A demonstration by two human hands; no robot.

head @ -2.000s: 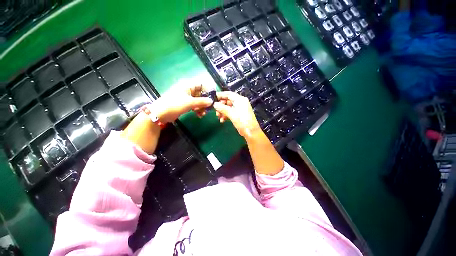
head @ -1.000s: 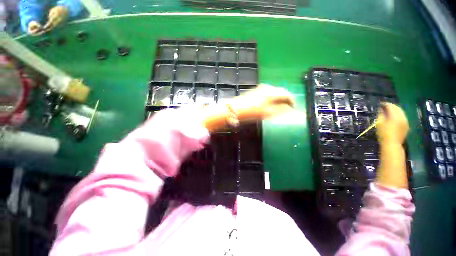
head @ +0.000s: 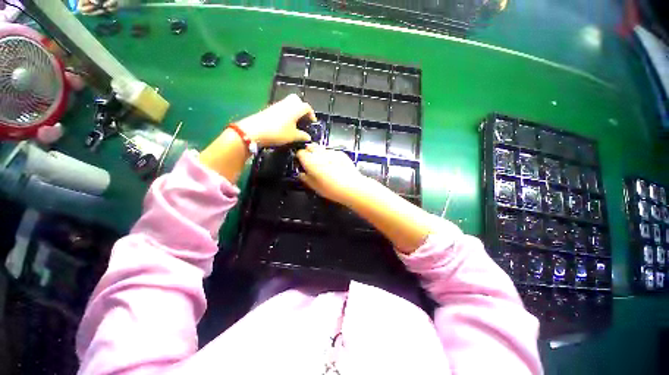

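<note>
The left tray (head: pixel 364 154), black with large square pockets, many empty, lies in front of me. My left hand (head: pixel 282 123) is over its left side, with a small black square housing (head: pixel 315 132) at its fingertips. My right hand (head: pixel 326 172) is just below, also over the tray, its fingertips bent at a dark pocket; whether they grip a part is not clear. The right tray (head: pixel 543 135) has smaller pockets, most with shiny square parts. A thin pale stick (head: pixel 446 205) lies on the green surface between the trays.
Several round black parts (head: pixel 244 58) lie beyond the left tray. At left are a red fan (head: pixel 55 88), a tan-yellow block (head: pixel 152 105), a white roll (head: pixel 70 170) and small dark clutter. A far-right tray (head: pixel 647 212) is cut off. Another person's hand (head: pixel 97 6) shows at top left.
The view has shifted left. My right hand has left the right tray, where it held the stick, and is now beside my left hand over the left tray. The stick lies on the green surface.
</note>
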